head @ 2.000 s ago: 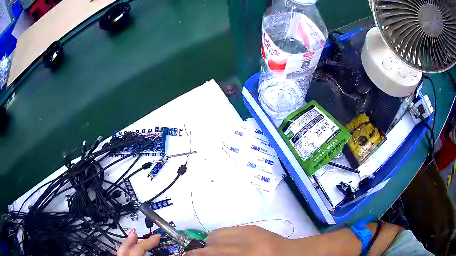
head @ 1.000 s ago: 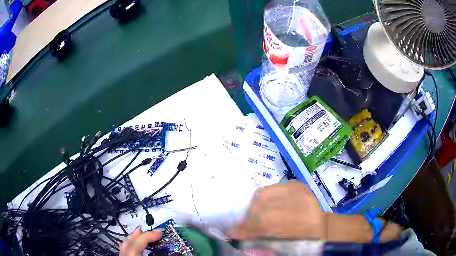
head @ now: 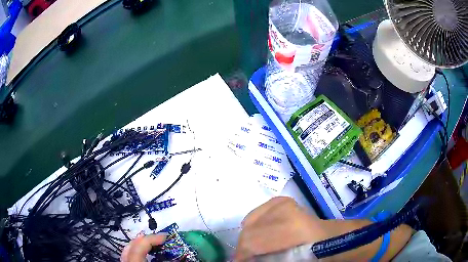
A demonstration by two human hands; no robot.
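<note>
My right hand (head: pixel 279 225) is closed around the pale handle of the soldering iron (head: pixel 336 244), whose dark blue sleeve runs right over my wrist. The iron's tip is not visible. My left hand (head: pixel 141 247), cut off by the bottom edge, has its fingers at the edge of a circuit board strip (head: pixel 177 240) with many fine coloured wires. A green round pad (head: pixel 204 246) lies beside the strip, partly under it. Thin black cables (head: pixel 84 189) lie in a tangled heap at the left, and one small black knob sits just above the board.
White paper (head: pixel 205 107) covers the green bench (head: pixel 169 46). A 3M sheet (head: pixel 264 153) lies beside the blue tray (head: pixel 308 193), which holds a plastic bottle (head: pixel 292 71), green packet (head: pixel 326 134) and yellow sponge (head: pixel 375 134). A desk fan (head: pixel 403 61) stands at the upper right. Small blue boards (head: pixel 160 166) lie on the paper.
My right hand and the iron have moved right, off the board, and the metal barrel is no longer visible. The wired strip and green pad now show more fully.
</note>
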